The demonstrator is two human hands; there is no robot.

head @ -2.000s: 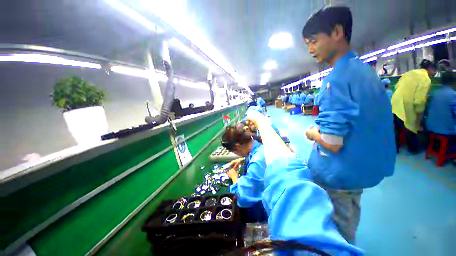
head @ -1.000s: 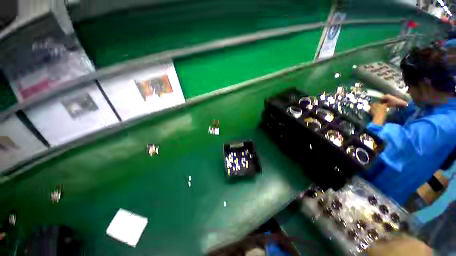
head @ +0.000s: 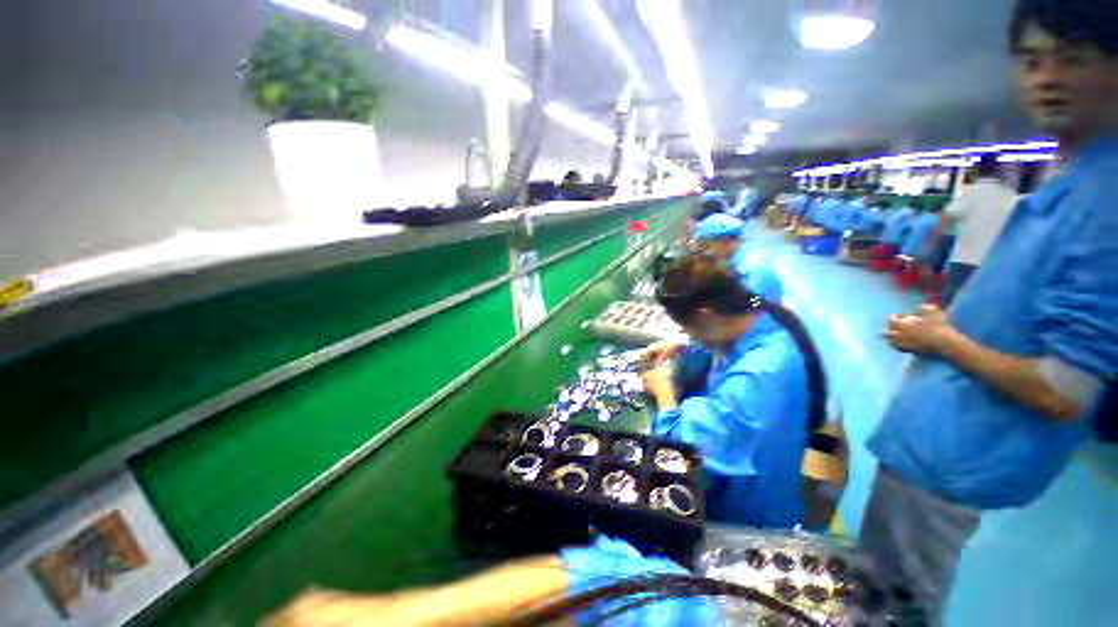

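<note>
My right forearm, with its blue sleeve pushed up, crosses the bottom of the view towards the left. My right hand [head: 311, 608] is blurred and cut off by the bottom edge, so its fingers and anything in them are hidden. My left hand is not in view. The stacked black compartment tray [head: 574, 524] stands on the green belt beyond my forearm, with silver and gold rings in its pockets. The clear blister tray [head: 750, 539] lies to its right, holding rows of round dark parts, partly covered by dark strands at the bottom.
Many small silver pieces [head: 603, 385] lie on the belt beyond the black tray. A seated coworker [head: 750, 410] in blue works beside them. A standing person [head: 1018, 355] is at right. An instruction sheet [head: 92, 557] is at lower left. A potted plant [head: 321, 159] stands on the ledge.
The view has swung up from the belt, so the small black box and white card are out of sight. My right forearm now reaches left across the bottom.
</note>
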